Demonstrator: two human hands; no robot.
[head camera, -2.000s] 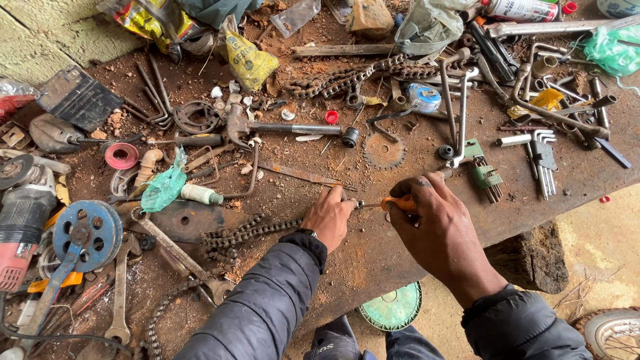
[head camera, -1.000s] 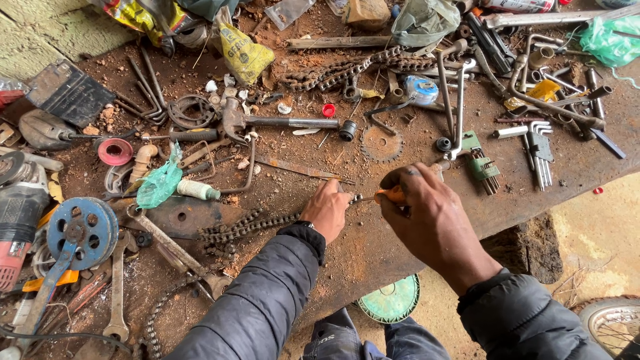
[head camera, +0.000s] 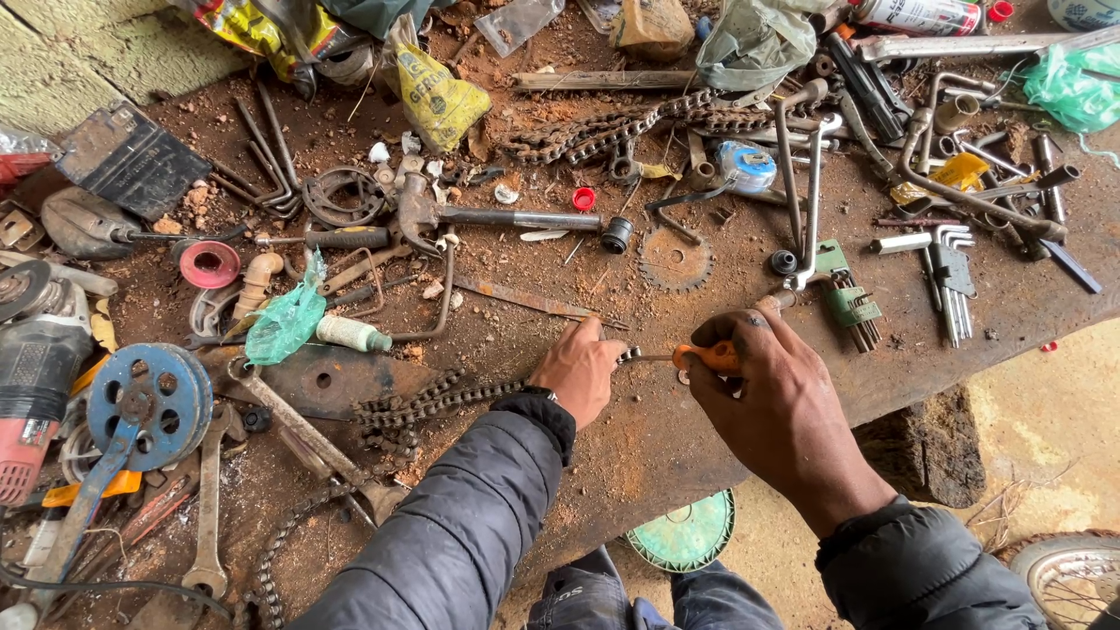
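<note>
My left hand (head camera: 579, 369) presses a roller chain (head camera: 459, 400) to the dirty wooden bench; a short end of it shows past the fingers, and the rest runs left into a loose heap. In my right hand (head camera: 774, 394) is a screwdriver with an orange handle (head camera: 719, 357). Its thin shaft points left, with the tip at the chain's end beside my left fingers; whether they touch is hard to tell. Just above my left hand lies a flat rusty metal strip (head camera: 534, 300). A toothed disc (head camera: 676, 258) rests above and between the hands.
A claw hammer (head camera: 516, 217), more chain (head camera: 612, 131), a tape measure (head camera: 746, 168) and wrenches (head camera: 814, 201) lie behind the hands. Hex key sets (head camera: 949, 280) sit at the right. An angle grinder (head camera: 39, 376) and a blue pulley wheel (head camera: 149, 407) are at the left. The bench's front edge runs below my right hand.
The orange-handled screwdriver stays in my right hand, its shaft more plainly visible now than one second ago. My left hand remains on the chain.
</note>
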